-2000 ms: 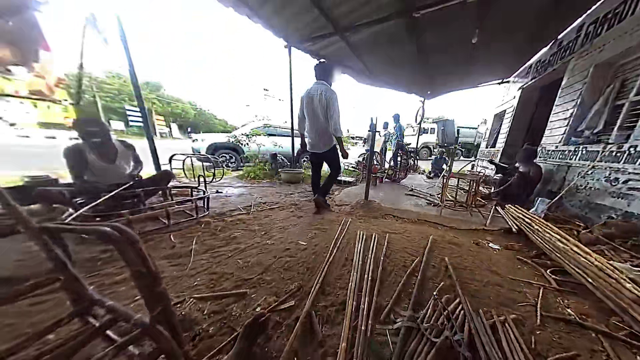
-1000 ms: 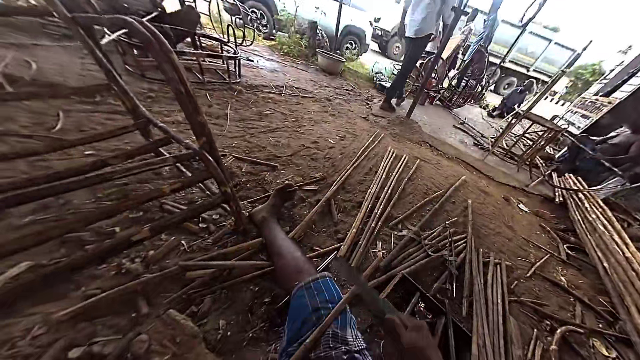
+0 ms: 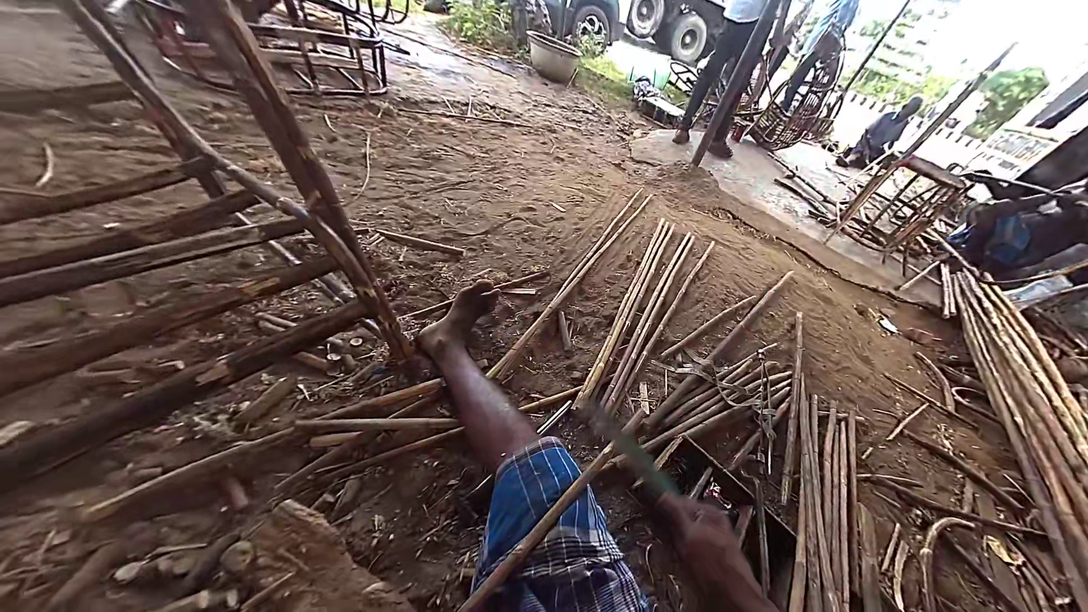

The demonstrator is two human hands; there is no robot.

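Note:
My right hand [image 3: 701, 531], at the lower middle right, is closed around the handle end of a long flat blade [image 3: 633, 455], blurred and pointing up and left. Beside the blade, a cane pole [image 3: 552, 518] lies slantwise across my leg, over the blue checked cloth [image 3: 544, 493]. My left hand is out of the frame. Past the blade's tip lie several thin cane sticks [image 3: 642, 310] on the soil, and a tied bundle of short sticks [image 3: 722, 395] is just above my right hand.
A cane frame with crossbars [image 3: 246, 212] stands close on the left. My bare foot [image 3: 463, 319] rests on the soil among sticks. Long poles [image 3: 1020, 382] lie at the right. A dark open box [image 3: 722, 484] is near my right hand. A person [image 3: 735, 51] stands on the slab.
The view has tilted down since the first frame, where neither hand shows. The person in the light shirt, who was mid-view then, is now farther off, at the upper right.

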